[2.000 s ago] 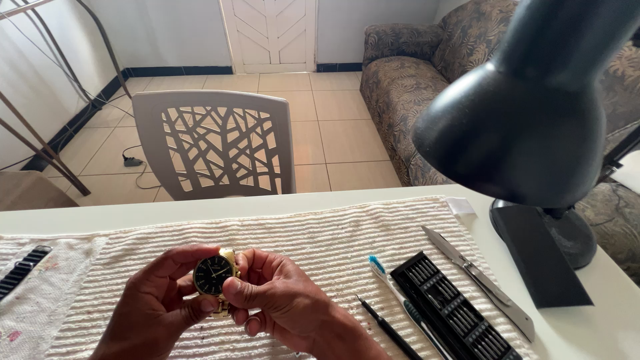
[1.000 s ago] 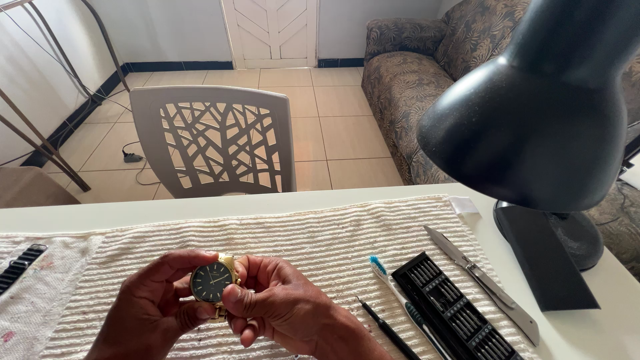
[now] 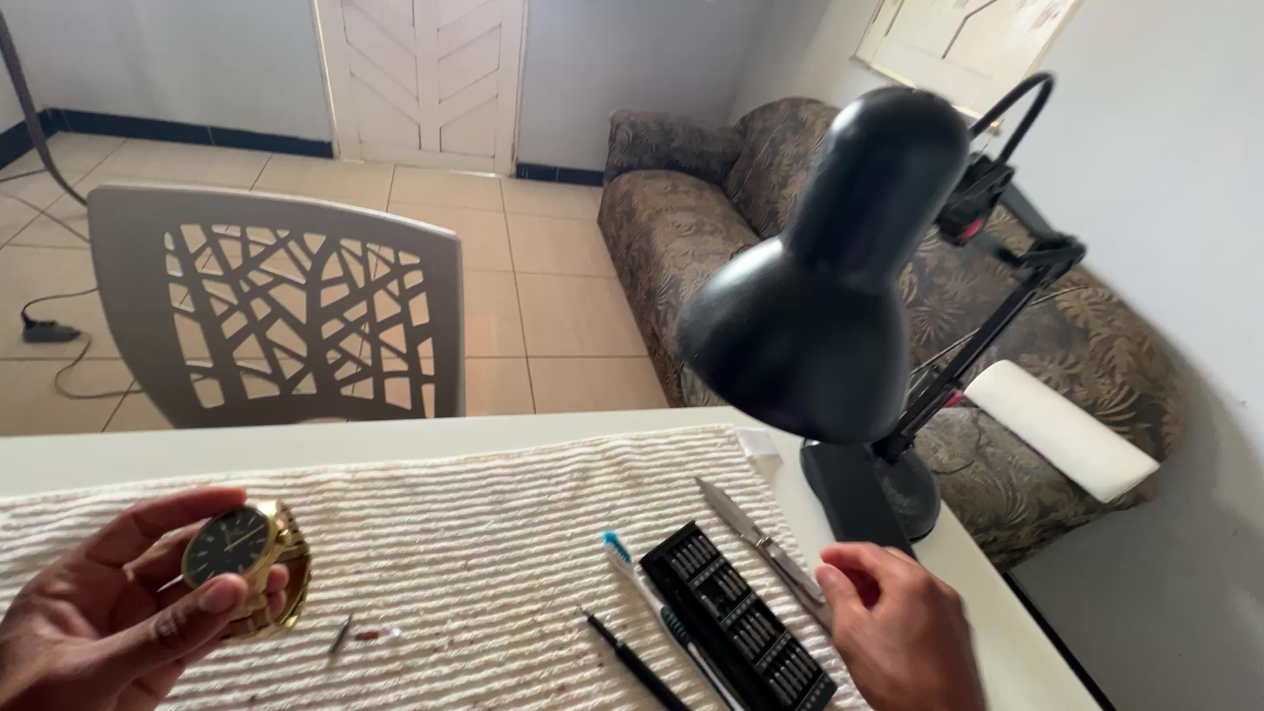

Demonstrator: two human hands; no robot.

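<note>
My left hand (image 3: pixel 128 602) holds a gold wristwatch (image 3: pixel 247 563) by its case, black dial facing up, over a ribbed white towel (image 3: pixel 444 553). On the right, my right hand (image 3: pixel 894 622) hovers by or touches the handle end of a metal knife-like tool (image 3: pixel 765 543); its fingers are curled, and whether they grip the tool is hidden. Left of that hand lie a black case of screwdriver bits (image 3: pixel 736 617), a toothbrush with blue-tipped bristles (image 3: pixel 652 592) and a slim black pen-shaped tool (image 3: pixel 632 657). A small pointed metal piece (image 3: pixel 342 634) rests on the towel near the watch.
A black desk lamp (image 3: pixel 820 286) leans over the white table's (image 3: pixel 395 439) right side, its base beyond my right hand. Behind the table stand a grey plastic chair (image 3: pixel 276 306) and a patterned sofa (image 3: pixel 671 217). A white roll-shaped object (image 3: pixel 1062 430) is at the far right.
My right hand has left the watch and moved right, beside the knife-like tool. My left hand still holds the watch. The view has swung to the right.
</note>
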